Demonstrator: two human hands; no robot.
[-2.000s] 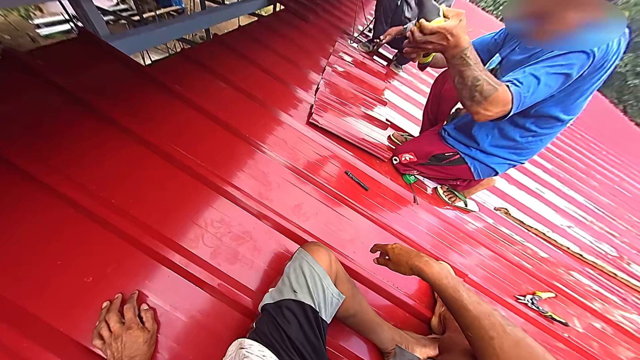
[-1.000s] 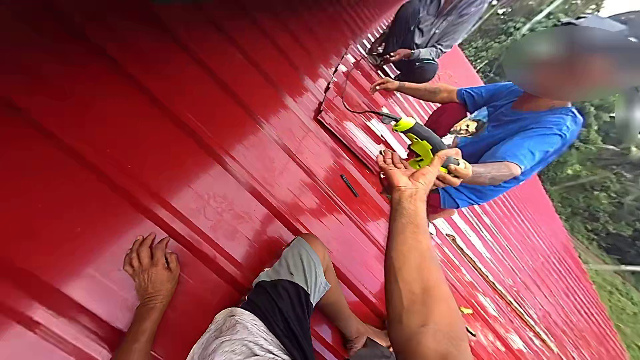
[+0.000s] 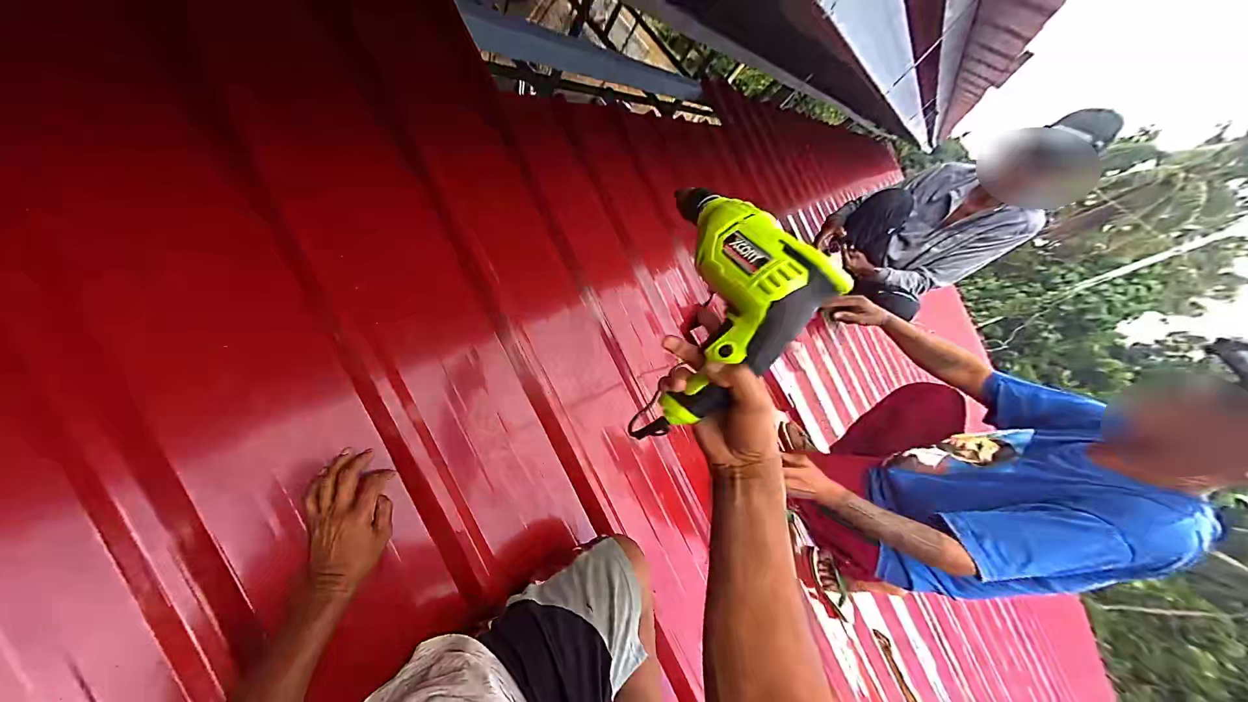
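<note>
My right hand (image 3: 731, 405) grips the lower handle of a lime-green and black corded power drill (image 3: 756, 263), raised above the roof with its black chuck toward the upper left. Part of the drill's cord hangs in a loop by the handle. My left hand (image 3: 349, 512) rests on the red ribbed metal roofing (image 3: 244, 370), fingers slightly spread, holding nothing. A co-worker's hand (image 3: 858, 310) is close to the rear of the drill; whether it touches is unclear.
A co-worker in a blue shirt (image 3: 1043, 497) sits at the right. Another, in a grey long-sleeved shirt (image 3: 951, 229), crouches farther back. At the top, a steel beam (image 3: 585, 49) borders an opening beside the roofing edge. Trees (image 3: 1072, 283) stand beyond the roof.
My right hand was empty and low; it reached to the drill in the co-worker's hand and now has the drill by its handle. My left hand stays on the roofing. The view has turned.
</note>
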